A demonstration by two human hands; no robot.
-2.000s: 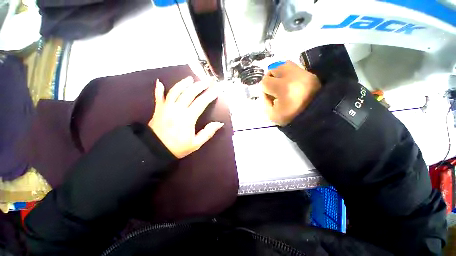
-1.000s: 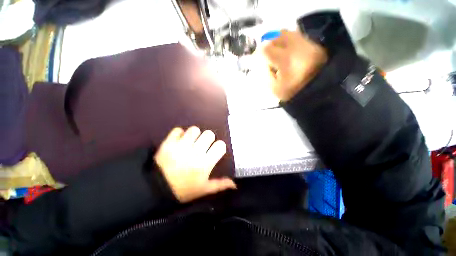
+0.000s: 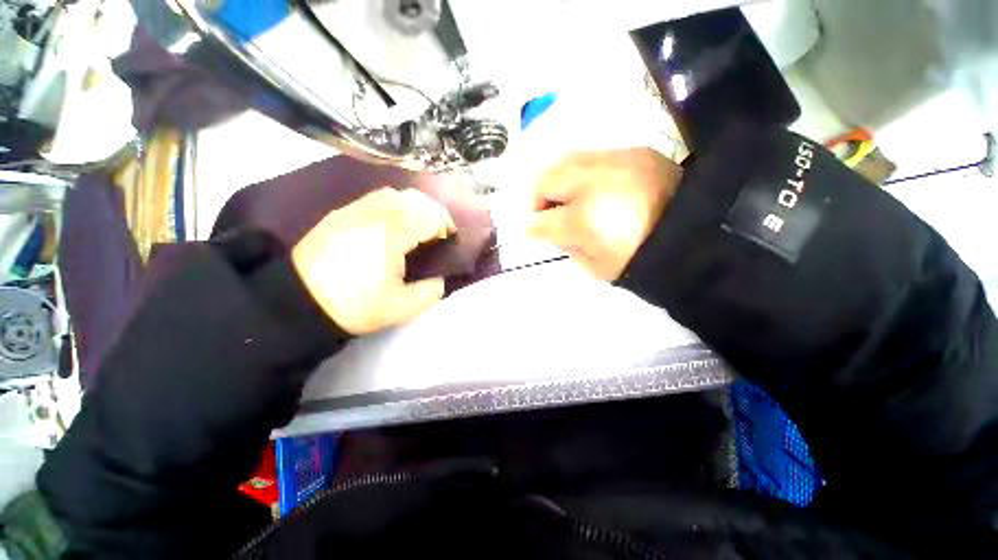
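The dark maroon panel (image 3: 302, 195) lies on the white machine bed, its right part beside the needle area (image 3: 454, 140). Glare washes out the cloth nearest the needle. My left hand (image 3: 375, 260) is on the panel with bent fingers curled onto the cloth; cloth shows between fingers and thumb. My left sleeve hides part of the panel. My right hand (image 3: 608, 208) is right of the needle with fingers bent together; glare at the fingertips hides whether they hold anything. A thin dark thread (image 3: 533, 265) runs between the hands.
The machine head (image 3: 367, 55) stands behind the cloth. A black phone (image 3: 731, 82), a blue part (image 3: 537, 108) and an orange-yellow item (image 3: 851, 143) are at right. Purple pieces (image 3: 101, 235) lie left. Blue crates (image 3: 777, 448) are below the ruler-marked table edge (image 3: 525, 395).
The panel no longer covers the table's front edge and has moved back and turned. My left hand has moved from the front edge toward the needle. The view has shifted, and the phone shows more fully.
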